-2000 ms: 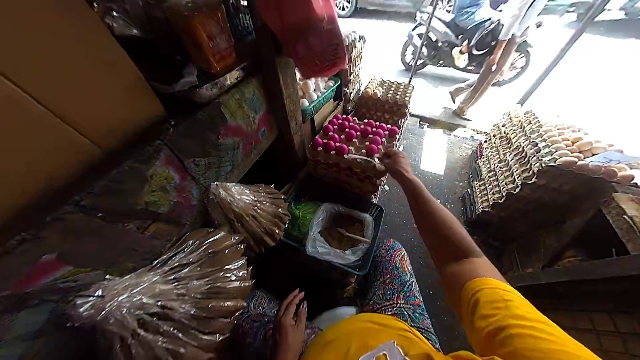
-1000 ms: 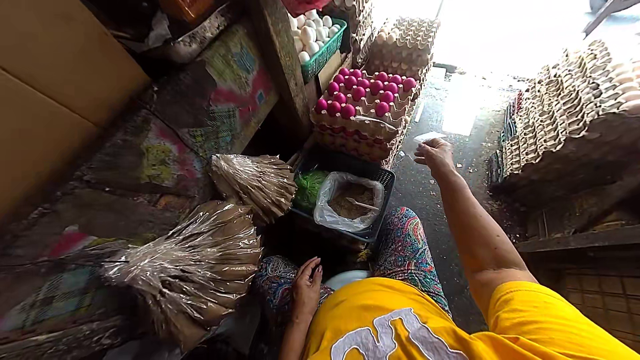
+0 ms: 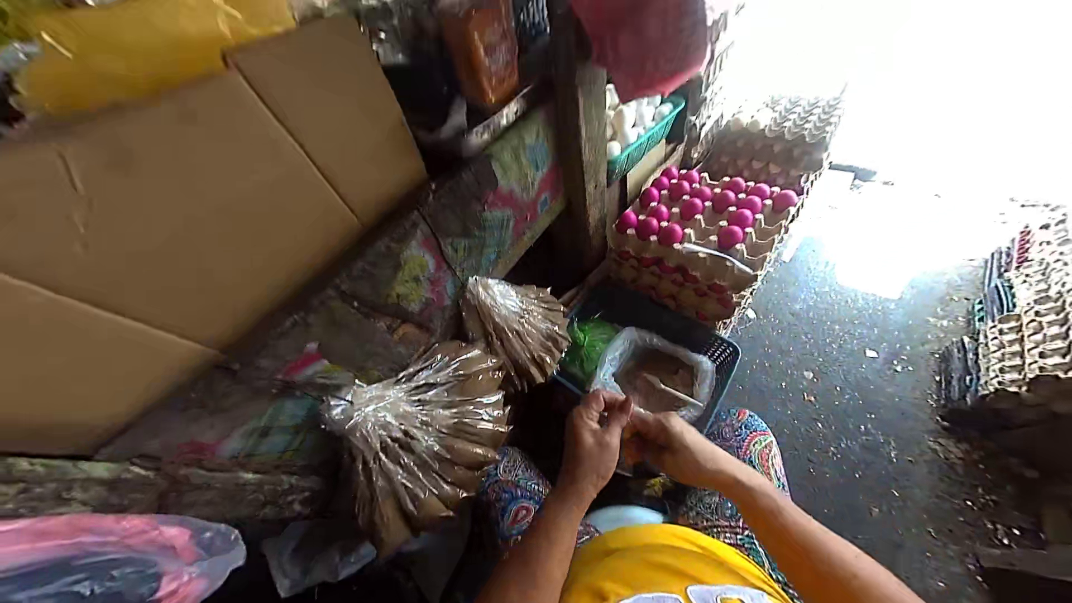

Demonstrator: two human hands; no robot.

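My left hand (image 3: 596,437) and my right hand (image 3: 670,444) meet above my lap, fingertips pinched close together. Something small and thin, perhaps clear plastic, seems to be between them, but it is too small to make out. Just beyond them, a clear plastic bag (image 3: 611,360) lines a container of brown powder (image 3: 657,377) with a pale stick or scoop (image 3: 672,390) in it. This stands in a dark plastic basket (image 3: 727,356) beside a green plastic bag (image 3: 590,342). Two fanned bundles of small brown packets in clear plastic (image 3: 423,427) (image 3: 519,327) lie left of my hands.
Stacked egg trays with pink eggs (image 3: 691,207) stand ahead, a white strip on their edge. A green basket of white eggs (image 3: 645,155) sits behind a wooden post (image 3: 582,142). More egg trays (image 3: 1034,327) rise at right beyond the wet floor (image 3: 854,402). Cardboard (image 3: 167,209) stands at left.
My right hand has come back from beside the pink eggs to my lap, and my left hand has risen to meet it. The view has swung left.
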